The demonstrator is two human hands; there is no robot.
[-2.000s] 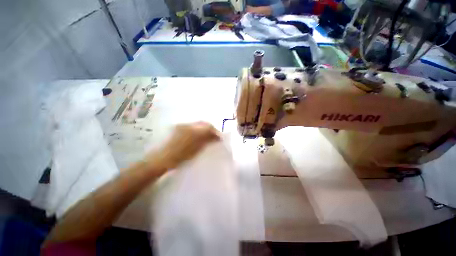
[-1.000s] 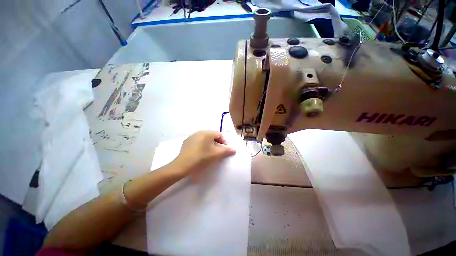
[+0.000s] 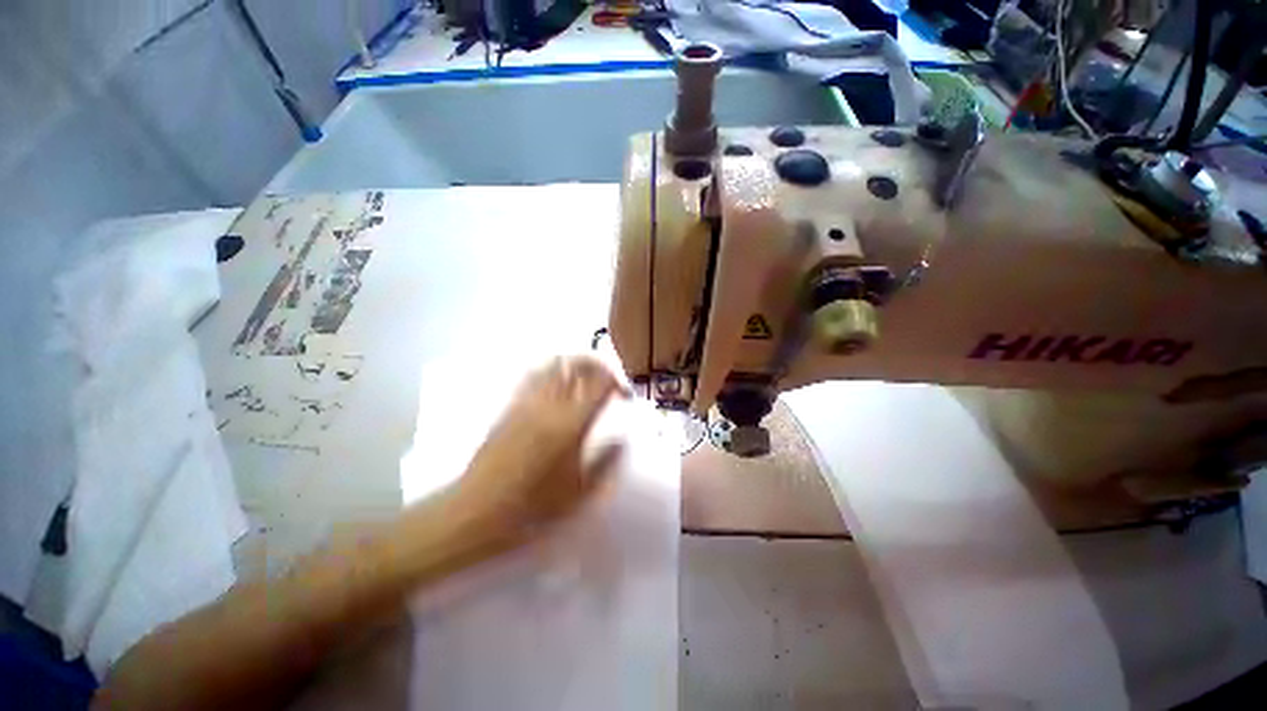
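A long white fabric panel (image 3: 556,625) lies flat on the table, its right edge in line with the needle area of the cream HIKARI sewing machine (image 3: 889,278). My left hand (image 3: 549,445) rests on the panel's upper part, fingertips just left of the presser foot area, which is partly hidden by the hand and glare. The hand is slightly blurred, and I cannot tell if its fingers pinch the cloth. My right hand is not in view.
A stack of long white cut pieces (image 3: 973,556) lies under and right of the machine arm. Crumpled white fabric (image 3: 146,417) lies at the table's far left. A light blue trough (image 3: 486,128) is behind the table, with a cluttered bench beyond.
My left hand first swings the panel in beside the needle, blurred, then settles on it. Over the last second the hand has moved slightly forward along the panel. The camera view has shifted.
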